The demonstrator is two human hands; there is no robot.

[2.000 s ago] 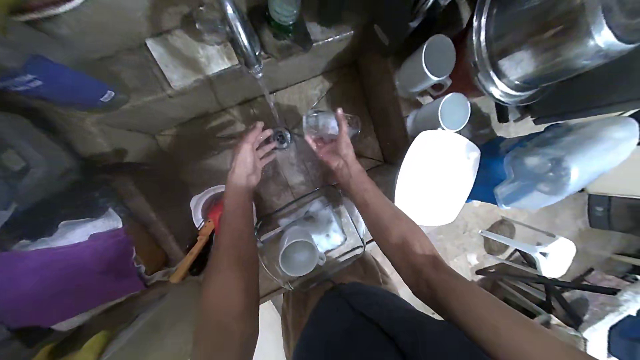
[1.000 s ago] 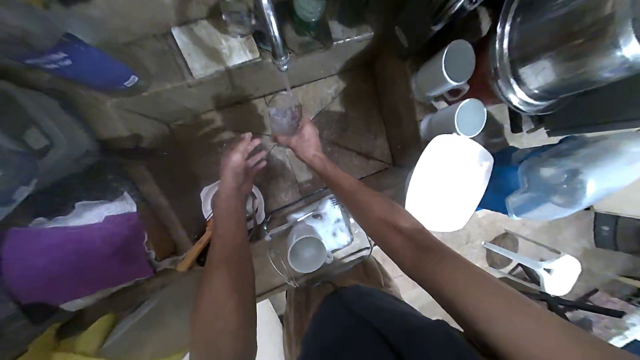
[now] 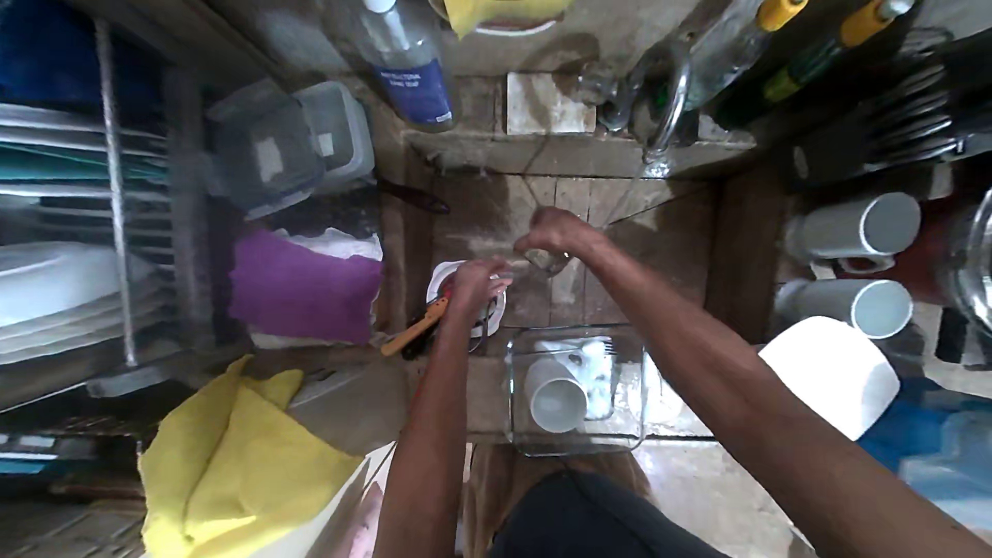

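Note:
Over the tiled sink basin [image 3: 643,256], my right hand [image 3: 554,232] is closed on a clear glass [image 3: 549,262], tilted and partly covered by the fingers. My left hand [image 3: 479,285] is just left of the glass, fingers partly spread, above a white bowl [image 3: 443,279] that holds utensils, one with an orange handle [image 3: 416,327]. The metal faucet [image 3: 671,116] stands at the back of the sink. A clear glass baking dish [image 3: 577,448] near my body holds a white mug [image 3: 556,397] and a soapy item.
White mugs [image 3: 876,225] and a white square dish [image 3: 833,376] stand on the right. Left are a purple cloth [image 3: 306,287], clear plastic containers [image 3: 333,128] and a yellow cloth [image 3: 240,473]. A hand soap bottle [image 3: 415,77] and a pale tile [image 3: 550,105] line the back ledge.
The glass has moved from under the running faucet toward the bowl of utensils, in my right hand. The view has swung left.

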